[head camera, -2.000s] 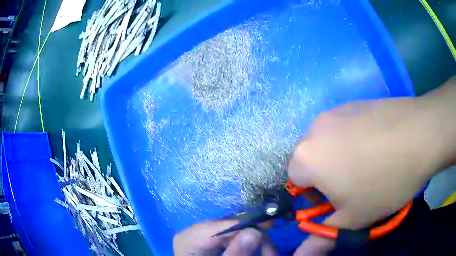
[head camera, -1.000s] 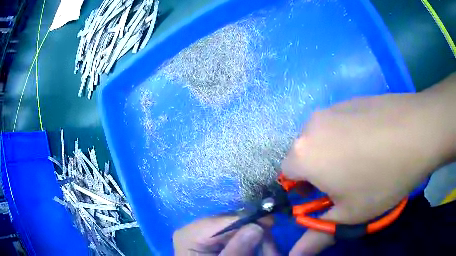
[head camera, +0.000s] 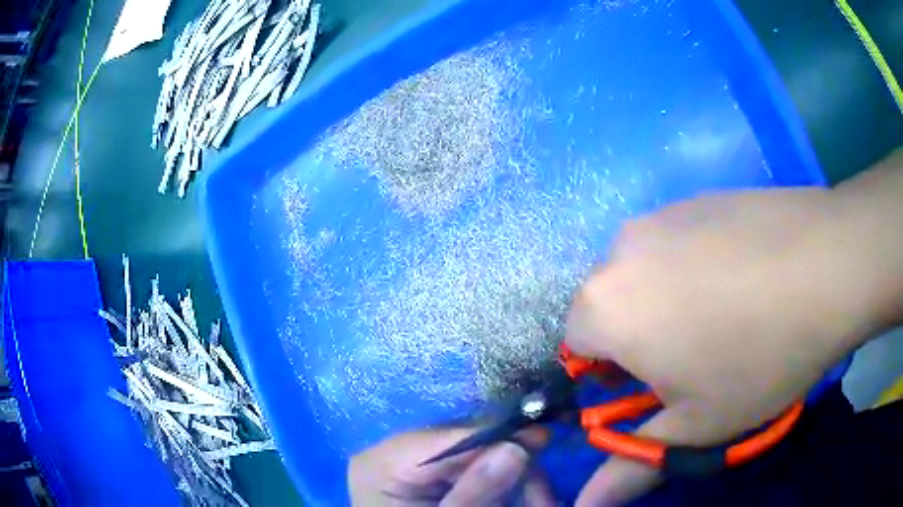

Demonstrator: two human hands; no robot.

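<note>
My right hand (head camera: 713, 317) is closed on orange-handled scissors (head camera: 622, 428) with a black band and a bright pivot. Their dark blades point left, over my left hand (head camera: 446, 475) at the bottom edge. My left hand is cut off by the frame. Its fingers are curled together under the blades; what they may hold is hidden. Both hands are over the lower part of the large blue tray (head camera: 230, 248). Fine silvery clippings (head camera: 436, 139) lie heaped and scattered on the tray floor.
A pile of white-grey strips (head camera: 233, 79) lies beyond the tray's upper left. A looser strip pile (head camera: 193, 396) lies left of the tray, beside a darker blue bin (head camera: 74, 386). A white paper (head camera: 137, 28) is at upper left on the green top. Yellow lines run along both sides.
The hands and scissors shift only slightly over the tray. The blades look a little more closed than two seconds ago. The strip piles look the same.
</note>
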